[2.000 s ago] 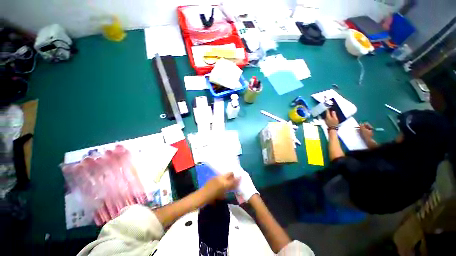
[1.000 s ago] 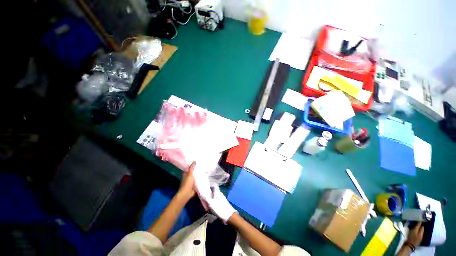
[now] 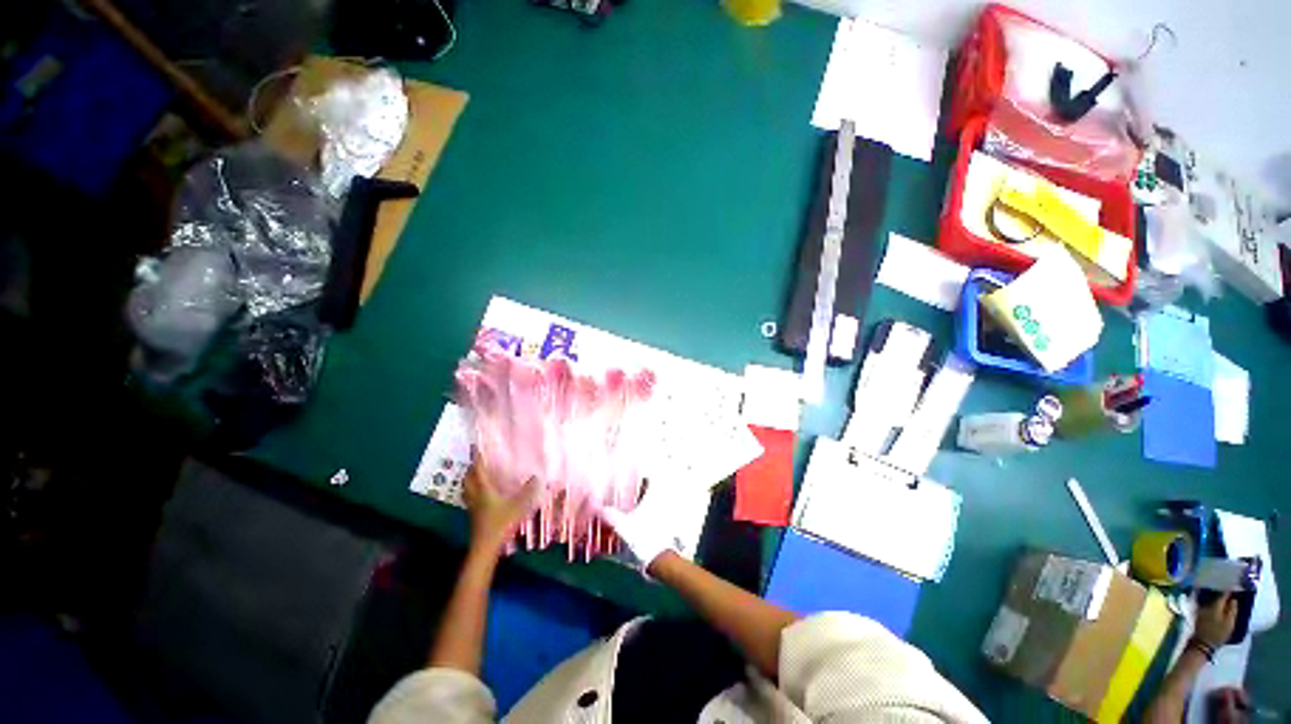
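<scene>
Several pink strips [image 3: 559, 417] in shiny clear bags lie side by side on the printed poster sheet [image 3: 517, 323] on the green bench. My left hand [image 3: 496, 502] is bare and rests at the lower left edge of the strips, its fingers spread against them. My right hand [image 3: 644, 530] wears a white glove and is at the lower right edge of the strips. Its fingertips blend with the glossy bags, so I cannot tell if it grips anything.
A red card [image 3: 765, 477], a clipboard [image 3: 878, 502] on a blue sheet and a ruler [image 3: 831, 234] lie right. Further right are a blue basket [image 3: 977, 333], red case [image 3: 963, 212], small carton [image 3: 1055, 622] and another person's hand. A grey box [image 3: 255, 580] stands lower left.
The view has swung left toward the poster sheet. My hands have moved from in front of my body to the pink strips and are now apart, one on each side of the pile's lower end.
</scene>
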